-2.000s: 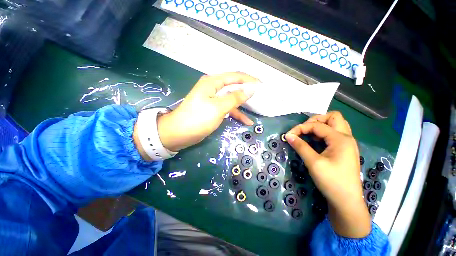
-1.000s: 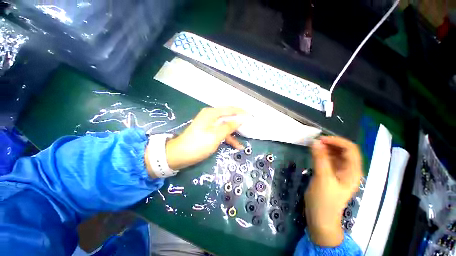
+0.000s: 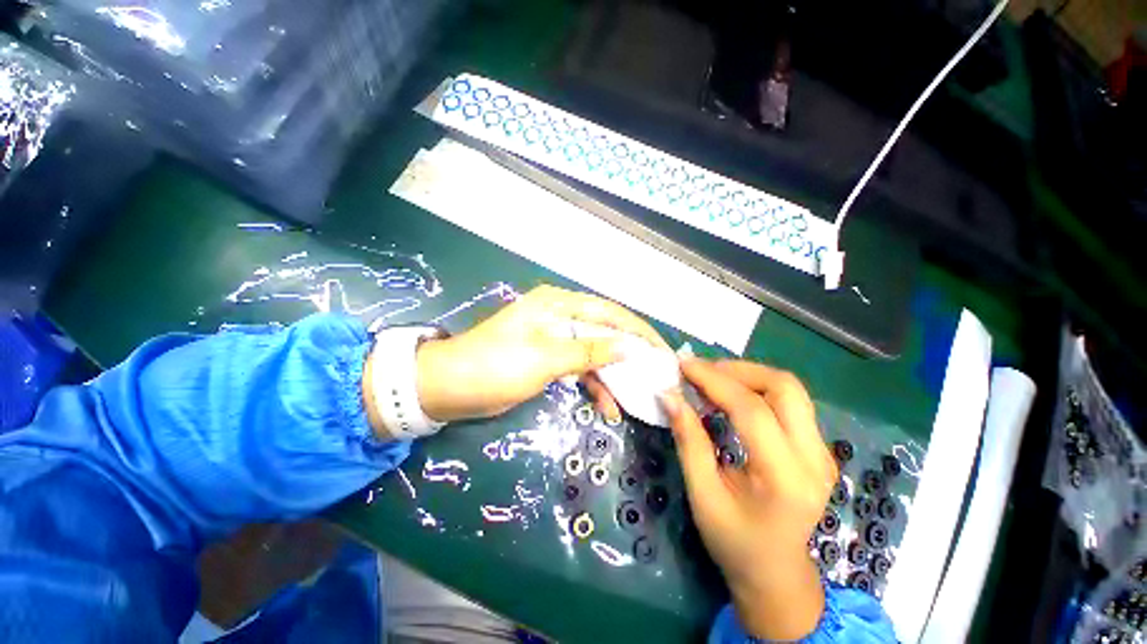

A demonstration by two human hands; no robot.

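My left hand (image 3: 522,359), with a white wristband, holds a white release paper strip (image 3: 642,380) that is bent between my hands. My right hand (image 3: 755,466) has its thumb and fingertips on the strip's right edge. Whether an adhesive ring is at the fingertips cannot be seen. Small round black components (image 3: 631,513) lie on a clear plastic pack (image 3: 667,566) below my hands; a few have pale rings on top. More black components (image 3: 868,507) lie right of my right hand, which hides part of the pack.
A blue-ring sticker sheet (image 3: 629,164) lies on a long dark bar (image 3: 805,302). A white backing sheet (image 3: 566,245) lies before it. Curled white sheets (image 3: 943,478) are at right, with a white cable (image 3: 912,113) behind. Stacked translucent packs (image 3: 252,88) stand at upper left; filled packs (image 3: 1107,516) are at far right.
My right hand has moved left, to the strip near my left hand. The strip, earlier stretched out to the right, is now bent short between my hands. The camera view has shifted.
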